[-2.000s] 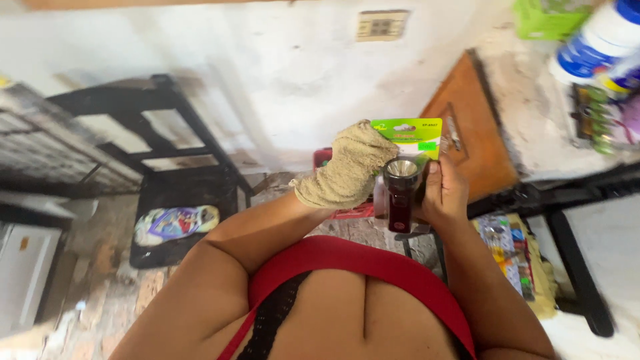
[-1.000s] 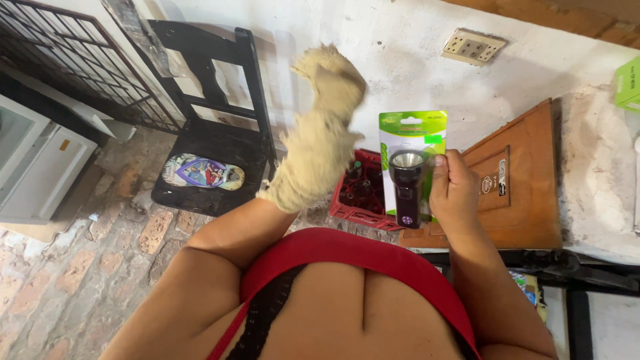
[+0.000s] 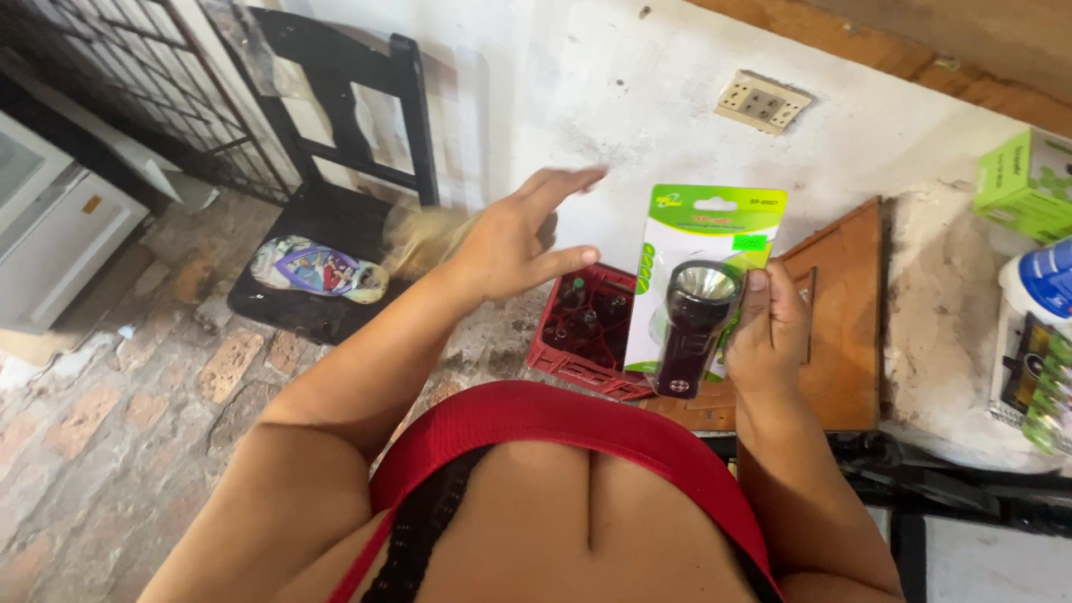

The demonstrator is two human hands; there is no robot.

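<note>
My right hand point(image 3: 766, 335) grips the lower right edge of a green and white blister pack, with a black flashlight point(image 3: 697, 327) on its card point(image 3: 712, 219). The flashlight's lens end points up. My left hand point(image 3: 536, 234) is bare and raised to the left of the pack, with fingers spread and nothing in it. Behind my left wrist a blurred tan cloth point(image 3: 427, 241) shows over the chair; what carries it cannot be told.
A black wooden chair point(image 3: 322, 310) holds a patterned flip-flop point(image 3: 314, 270). Behind the pack stands a red crate point(image 3: 586, 368) of bottles. A brown wooden panel point(image 3: 837, 335) leans at right. A green box point(image 3: 1022, 184) and a white-and-blue container point(image 3: 1038, 280) are at far right.
The tan cloth that covered my left hand is off it and now shows over the chair. My left hand is bare. My right hand still holds the flashlight pack.
</note>
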